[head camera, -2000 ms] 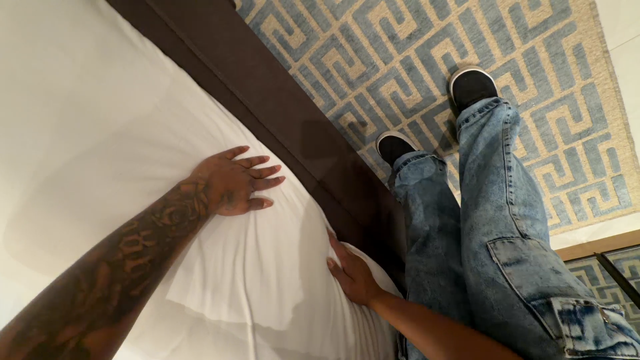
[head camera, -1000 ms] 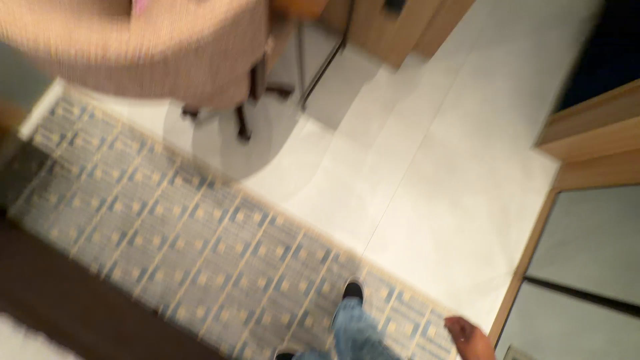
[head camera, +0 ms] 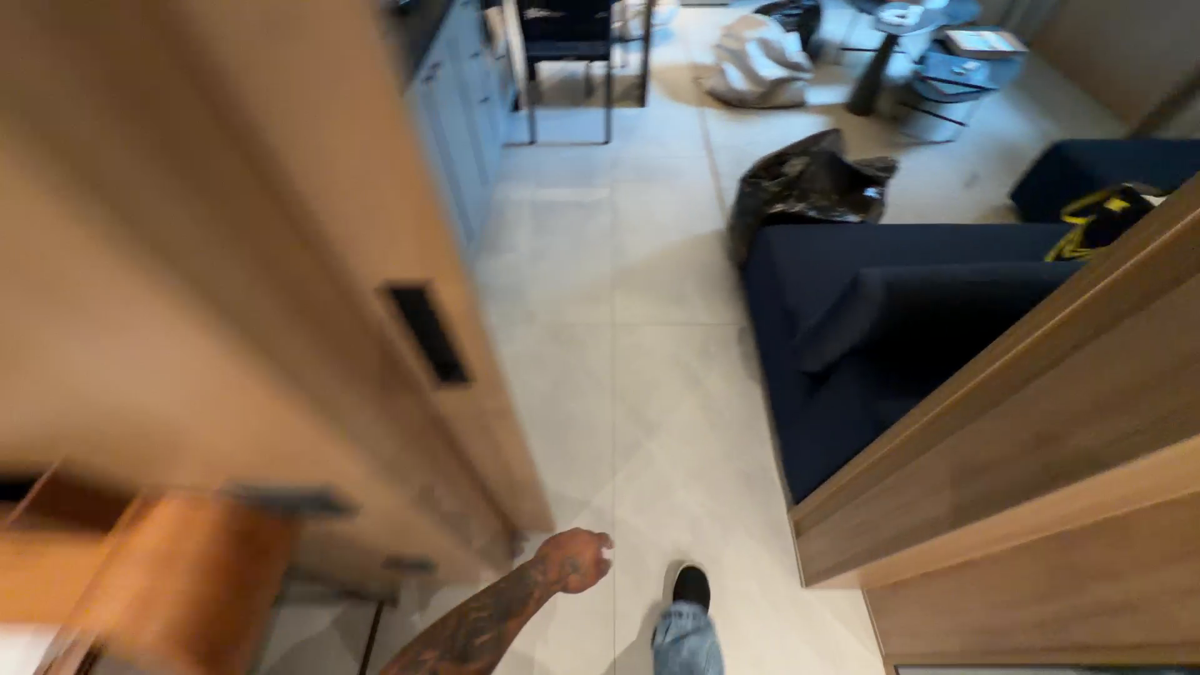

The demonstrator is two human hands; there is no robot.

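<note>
My left hand hangs low at the bottom centre of the head view, above the pale tiled floor. Its fingers are curled, and no object shows in it. Left of it stands a wooden sliding door or panel with a black recessed pull. To the right of my hand is my foot in a black shoe, below a blue denim leg. My right hand is outside the view.
Wooden panelling edges the opening on the right. Beyond it is a dark blue sofa with a black plastic bag behind. Farther off are a white bag, a chair, blue cabinets and a small round table.
Both hands were on the white bedding two seconds ago; now only the left shows, away from it. The view has moved from the bed and patterned rug to a doorway.
</note>
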